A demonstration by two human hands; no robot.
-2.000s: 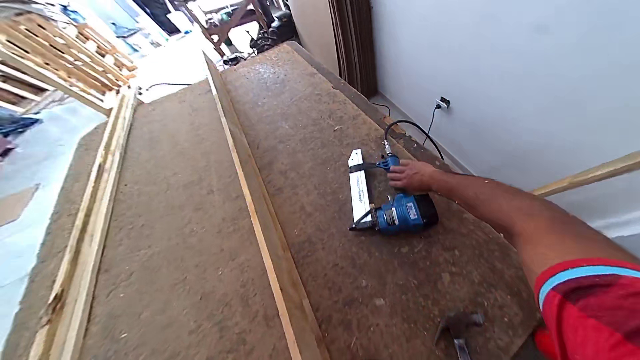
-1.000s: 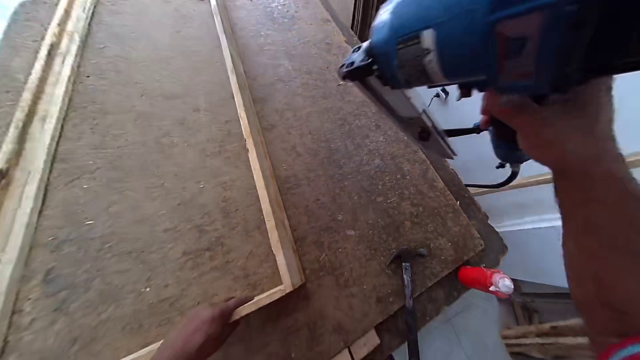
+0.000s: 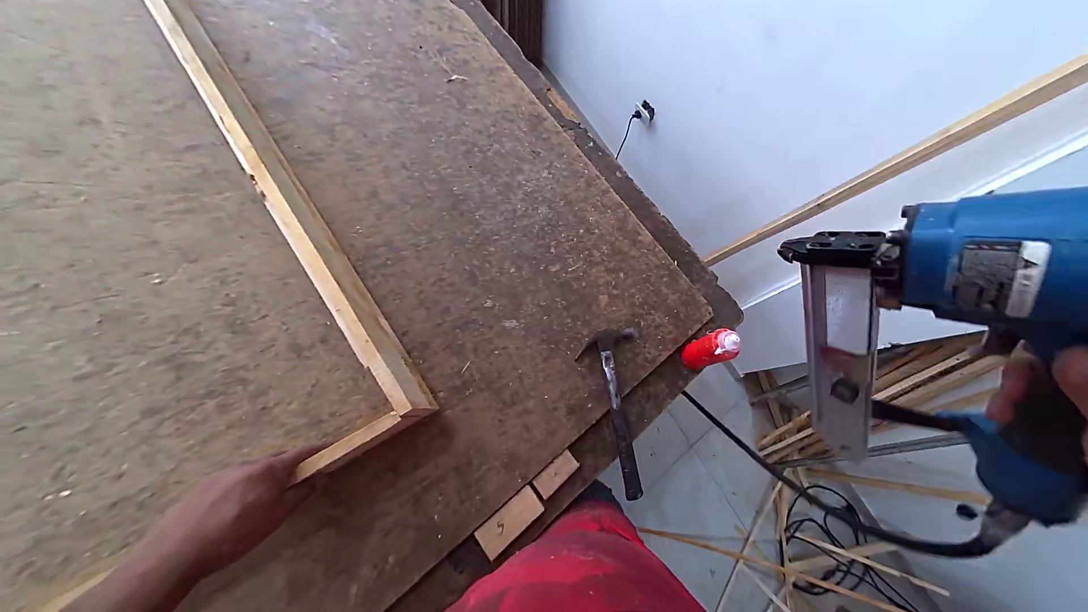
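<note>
My right hand (image 3: 1041, 391) grips the handle of a blue pneumatic nail gun (image 3: 1003, 255), held up at the right edge of the view with its black nose pointing left. A dark air hose (image 3: 765, 463) runs from the handle's base. My left hand (image 3: 242, 510) is closed around a short wooden strip (image 3: 353, 444), whose far end meets the near end of a long wooden strip (image 3: 297, 225) at a corner on the worktable (image 3: 510, 306). A claw hammer (image 3: 616, 408) lies near the table's right edge, its handle reaching over it.
A red bottle (image 3: 710, 348) lies at the table's corner. Two small wood blocks (image 3: 510, 520) sit by the near edge. Loose wooden strips (image 3: 901, 391) and a coiled cable (image 3: 816, 544) cover the floor at right. A long batten (image 3: 901, 161) slants before the white wall (image 3: 722, 85).
The nail gun, lying on the table two seconds ago, was lifted by my right hand and is now further right. My left hand has come to the short strip. The view has tilted down.
</note>
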